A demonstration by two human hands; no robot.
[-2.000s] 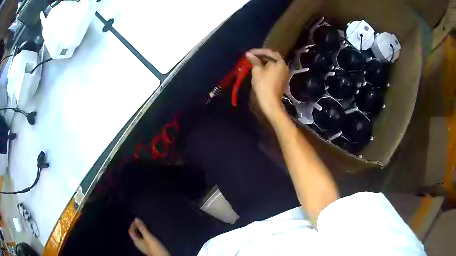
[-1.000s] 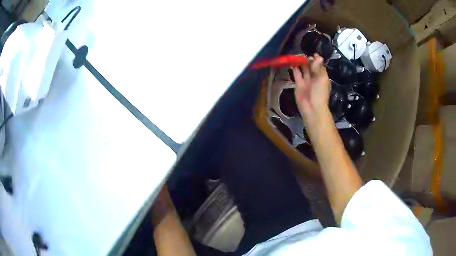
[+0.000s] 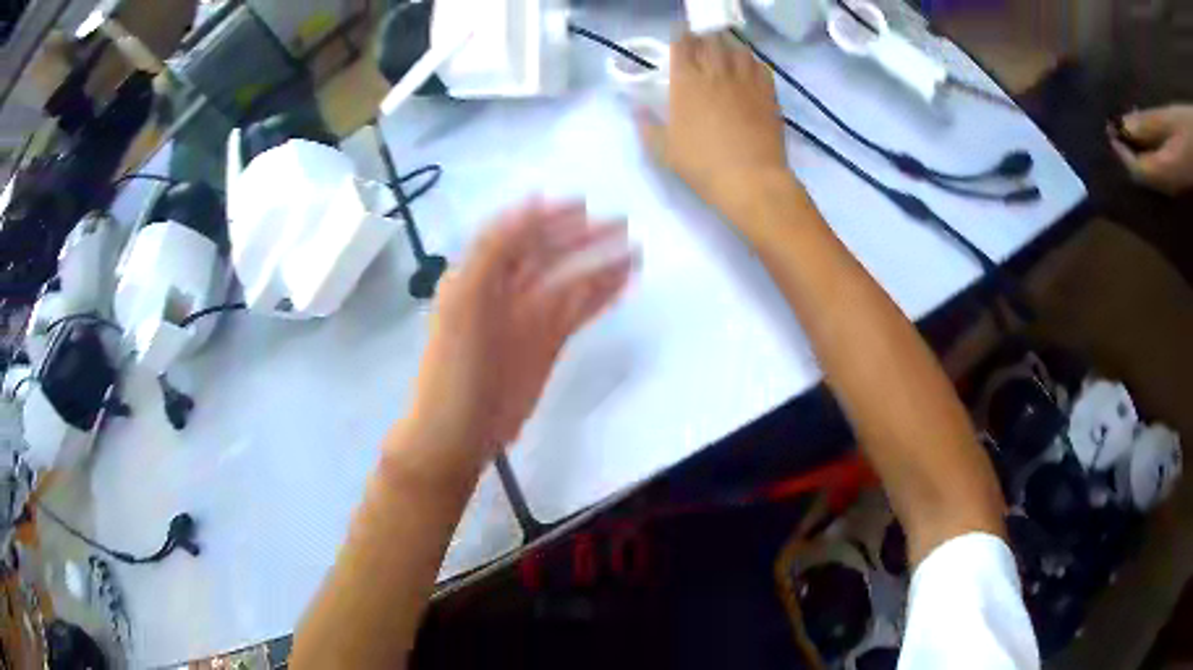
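Note:
My left hand [image 3: 530,308] is blurred above the white bench top, fingers apart, with no held thing visible. My right hand [image 3: 726,118] is at the back of the bench, fingers against a small white part [image 3: 713,13]; whether it grips the part is hidden. A white security camera [image 3: 504,50] with a flat antenna and a black head lies left of my right hand. Its black lead runs towards a white ring [image 3: 639,63]. Other black camera leads [image 3: 909,203] with plug ends run right across the bench.
More white cameras [image 3: 308,229] lie on the left of the bench [image 3: 628,353]. A carton [image 3: 1132,295] with black-headed cameras stands on the lower right. A red hose [image 3: 818,482] hangs by the bench edge. Another person's hand [image 3: 1162,147] shows at the far right.
My right hand has left the red tool near the carton and moved onto the bench's back. My left hand has risen from below the table edge. The view has turned towards the bench.

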